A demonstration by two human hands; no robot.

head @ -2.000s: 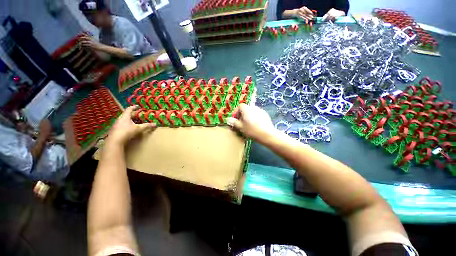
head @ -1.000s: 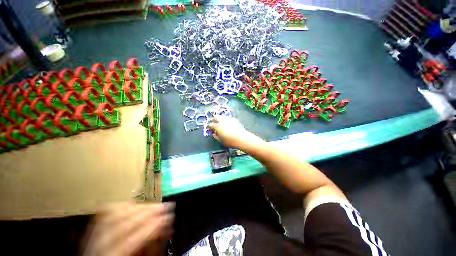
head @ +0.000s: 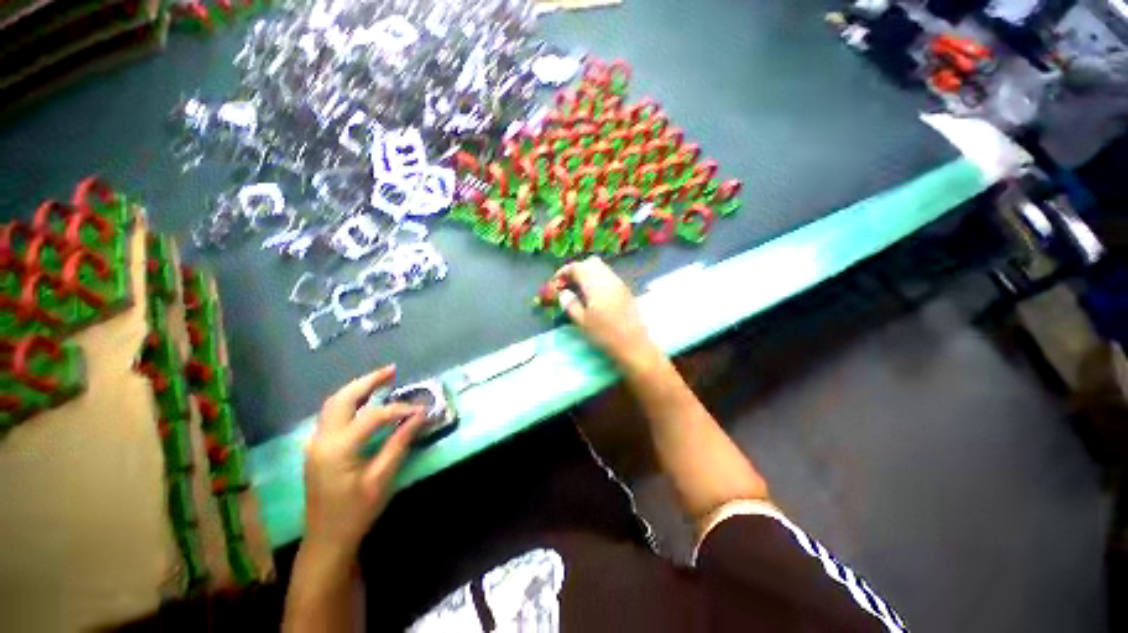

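My left hand [head: 353, 458] is at the assembly jig [head: 424, 406] on the bench edge, thumb and fingers around it. A silver rim shows in the jig; whether it is a loose metal frame I cannot tell. My right hand [head: 600, 309] pinches a board assembly [head: 548, 294] with a red loop, just above the mat, right of the jig. A cluster of board assemblies [head: 606, 161] lies beyond my right hand. The frame pile [head: 384, 74] is left of that cluster, with loose metal frames [head: 353, 297] spread towards the jig.
The cardboard tray [head: 74, 495] with rows of green-red pieces is at left, above layers with green-red edges. A slim light strip [head: 501, 366] lies right of the jig. More stacked cardboard [head: 74, 50] is at the top left. A thin cord [head: 619, 482] hangs by the lap.
The view has turned right. My right hand has moved from the loose frames to the right and now holds a board assembly. My left hand has come from the tray side to the jig.
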